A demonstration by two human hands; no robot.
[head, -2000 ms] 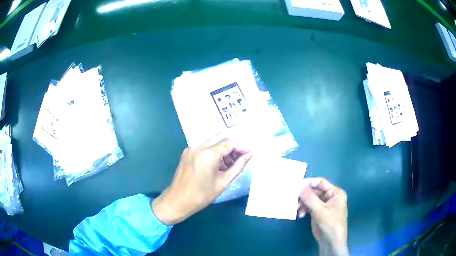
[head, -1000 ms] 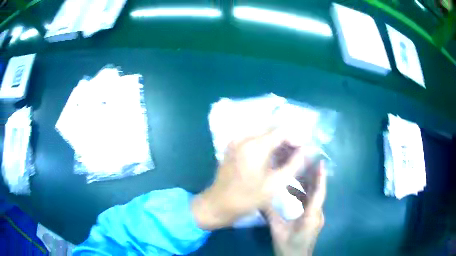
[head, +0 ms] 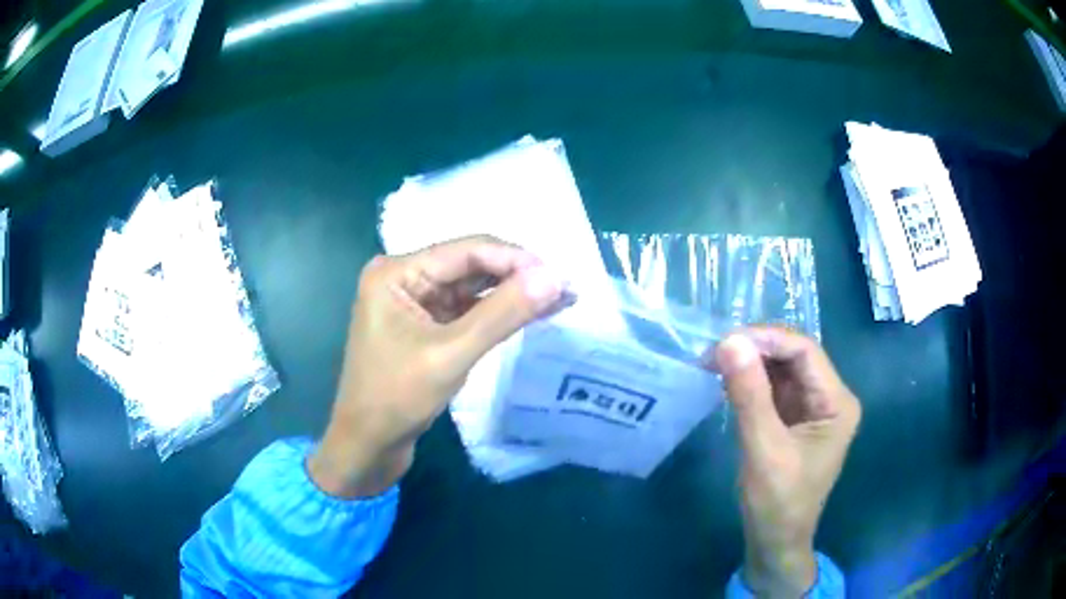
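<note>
A clear plastic bag with a white leaflet (head: 596,410) inside, a dark printed block on its face, hangs between my hands. My left hand (head: 438,339) pinches its upper left edge between thumb and fingers. My right hand (head: 789,404) pinches its right edge. Behind it lies the white centre pile (head: 491,205), partly hidden by my left hand and the held bag. An empty-looking clear bag (head: 772,281) lies flat on the bench just right of the pile, its lower part hidden by my right hand.
A fanned pile of bagged leaflets (head: 187,316) lies left, with a narrower pile (head: 23,439) at far left. Loose leaflets (head: 918,222) are stacked right, beside a black box (head: 1017,304). White stacks (head: 88,82) stand at the far left; a thick white block (head: 807,14) is at the far right.
The bare white sheet and the blurred handling over the centre pile are replaced by a bagged leaflet stretched between both hands. A clear bag now shows right of the pile. The camera view has shifted.
</note>
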